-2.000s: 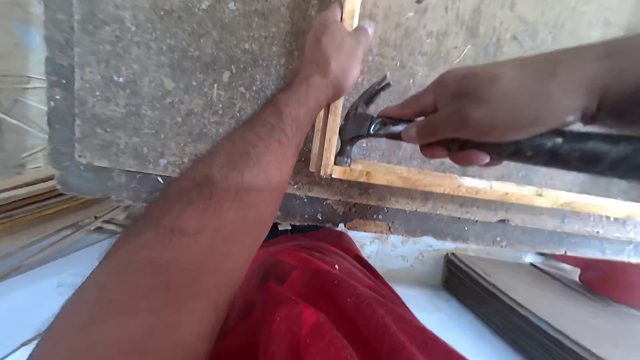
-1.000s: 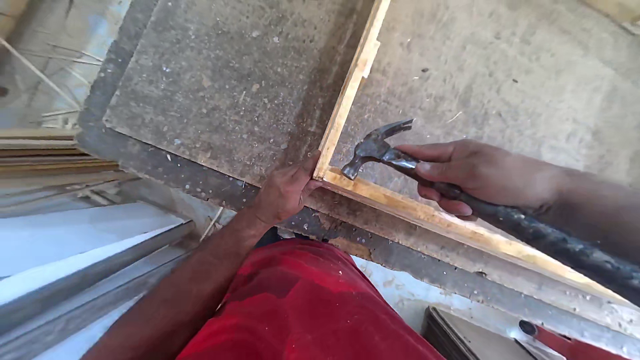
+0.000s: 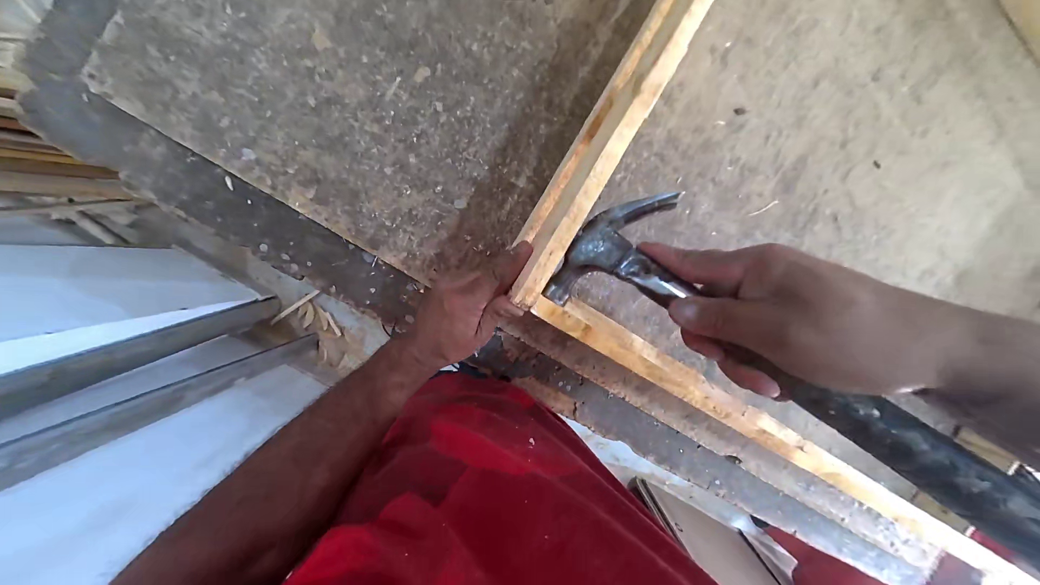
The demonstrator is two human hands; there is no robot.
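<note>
Two pale wooden strips meet in a corner on the worn worktable. My left hand [image 3: 471,305] grips the end of the upright strip [image 3: 605,154] at that corner, thumb on its side. In my right hand [image 3: 780,317] is a claw hammer [image 3: 601,245], held by its dark handle near the head. The hammer's face is down at the inside of the corner, by the end of the lower strip [image 3: 699,386]; whether it touches the wood I cannot tell. The claw points up and to the right.
The worktable [image 3: 325,122] has a darker border along its near edge. Stacked wooden strips [image 3: 57,166] lie at the left, above white panels [image 3: 106,292] with grey edges. Wood shavings [image 3: 317,321] lie beside the panels. Brown boards [image 3: 707,528] stand below the table edge at the lower right.
My left hand was higher on the upright strip two seconds ago and has moved down to the corner. The hammer stays in my right hand by the corner. The view has turned.
</note>
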